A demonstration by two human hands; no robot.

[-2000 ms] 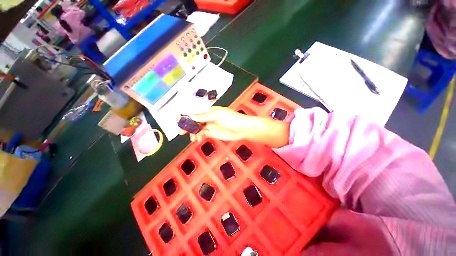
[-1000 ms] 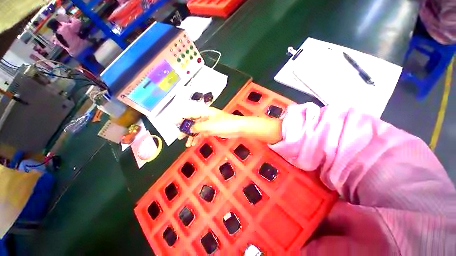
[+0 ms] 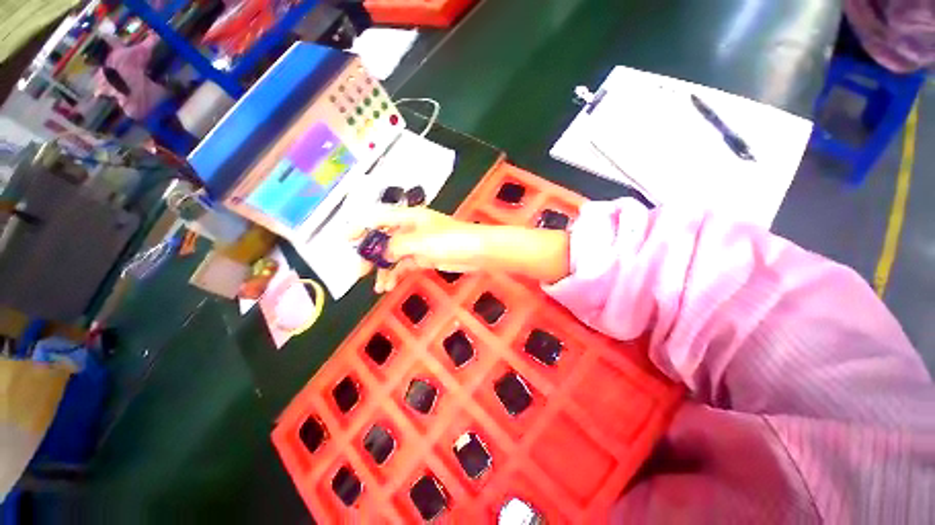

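My right hand [image 3: 415, 246] reaches in from the right in a pink sleeve, over the far side of the red-orange compartment tray [image 3: 605, 395]. Its fingers hold a small black square watch-type unit [image 3: 374, 247], with a purplish glint on its face. Similar black units [image 3: 457, 348] sit one per pocket in many of the tray's pockets; some pockets at the near right are bare. Two more dark units [image 3: 403, 195] lie on white paper [image 3: 436, 164] before the tester [image 3: 277, 133], whose screen shows coloured blocks. My left hand is not in view.
A clipboard [image 3: 656, 154] with white sheets and a dark pen [image 3: 723, 128] lies right of the tray. A yellowish ring [image 3: 300, 307] rests on a pink pad left of the tester. A white cable [image 3: 425, 106] loops at the tester's right. A blue stool [image 3: 866, 113] stands beyond the bench.
My right hand still holds the unit, whose angle has changed, with a purplish glint now on its face. The whole view has shifted slightly; the tray and tester look otherwise the same.
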